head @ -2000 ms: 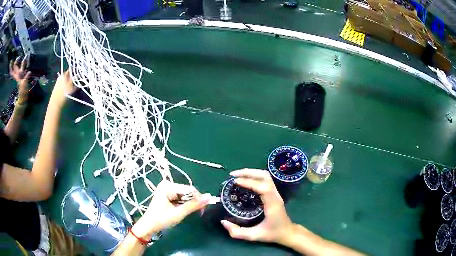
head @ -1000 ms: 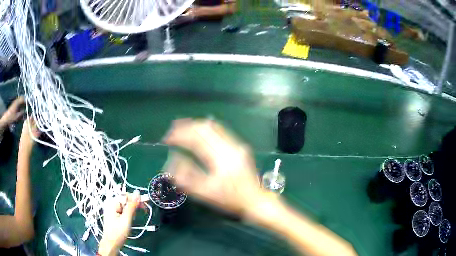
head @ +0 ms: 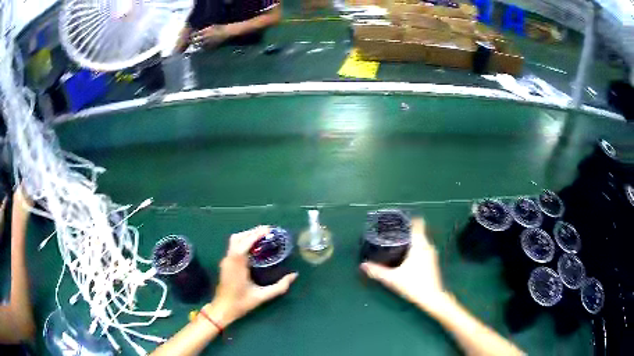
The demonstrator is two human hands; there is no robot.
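My left hand is closed around an LED unit whose round top shows some red, left of centre. My right hand is around another black unit with a grey, unlit-looking top. A small clear bottle with pale contents and a white upright stem stands between my hands, touched by neither. A third unit stands left of my left hand, beside the cables.
White USB cables hang at left above a clear plastic tub. Grouped units stand at right beside a large dark mass. A co-worker's arm is at far left. Beyond the pale edge are a fan, a person's arms and cartons.
The view has turned right. My left hand has left the cable and unit at left and now holds the red-topped unit. My right hand has moved right and holds the black unit, formerly farther back.
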